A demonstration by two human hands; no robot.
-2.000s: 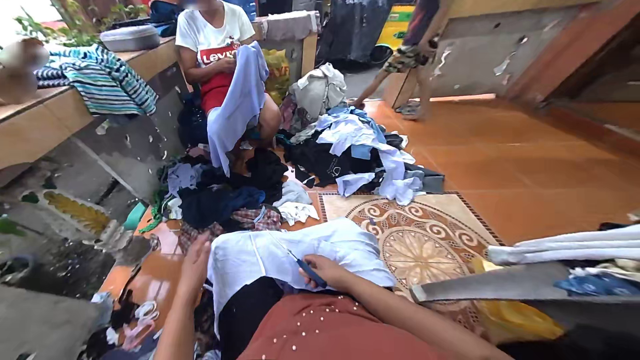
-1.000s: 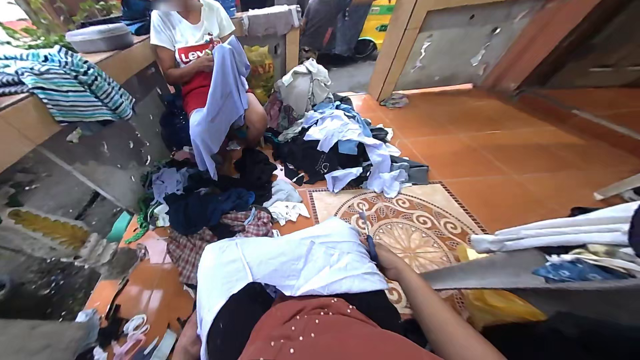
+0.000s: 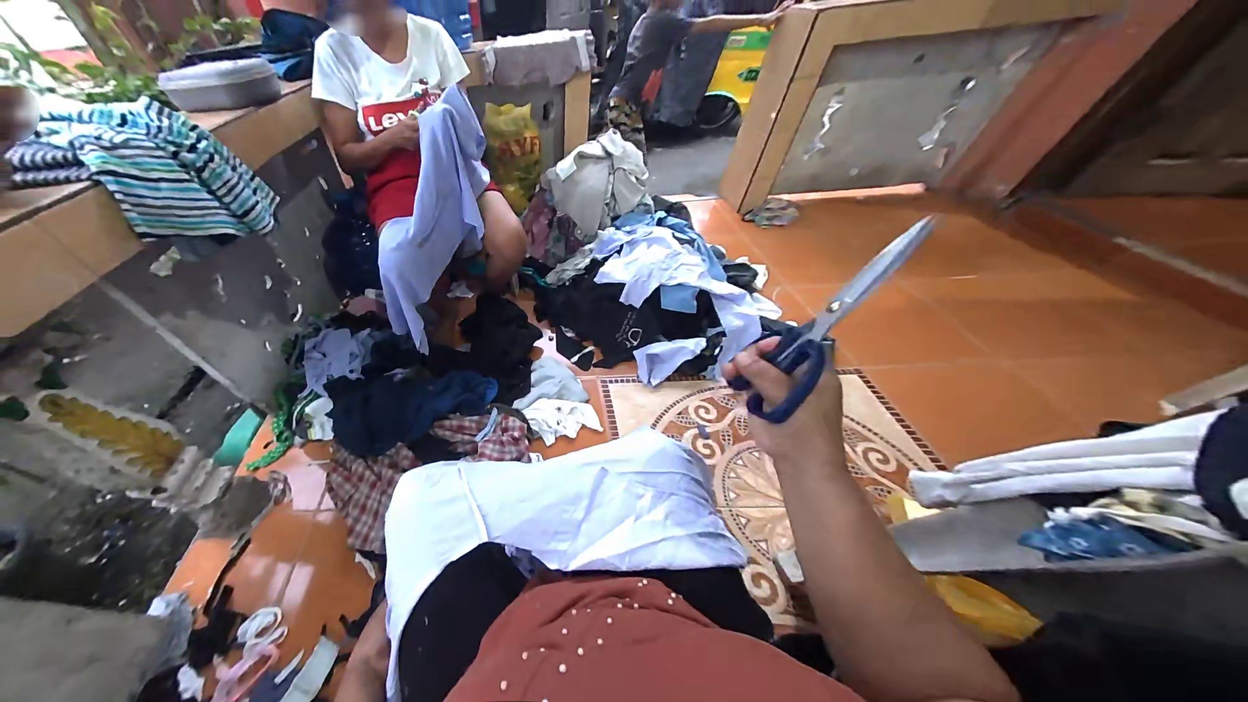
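My right hand [image 3: 795,395] is closed around the dark blue handles of a pair of scissors [image 3: 868,283], raised above the patterned floor tiles with the blades pointing up and right. The blades look closed together. A white cloth [image 3: 575,497] lies spread over my lap, over black clothing. Low at the left edge of that cloth, part of my left hand or wrist [image 3: 366,658] shows; its fingers are hidden, so what it holds cannot be seen.
Ahead, a seated person holds a light blue cloth [image 3: 439,195]. Heaps of garments [image 3: 634,292] and dark cloths [image 3: 409,400] cover the floor. Cloth scraps [image 3: 258,653] lie at lower left. Folded white fabric [image 3: 1072,458] rests at right. Striped clothes [image 3: 175,166] hang over a ledge.
My right hand has lifted the scissors from over the white cloth, out to the right and up. My left hand has dropped from beside the cloth to the lower left, mostly out of sight.
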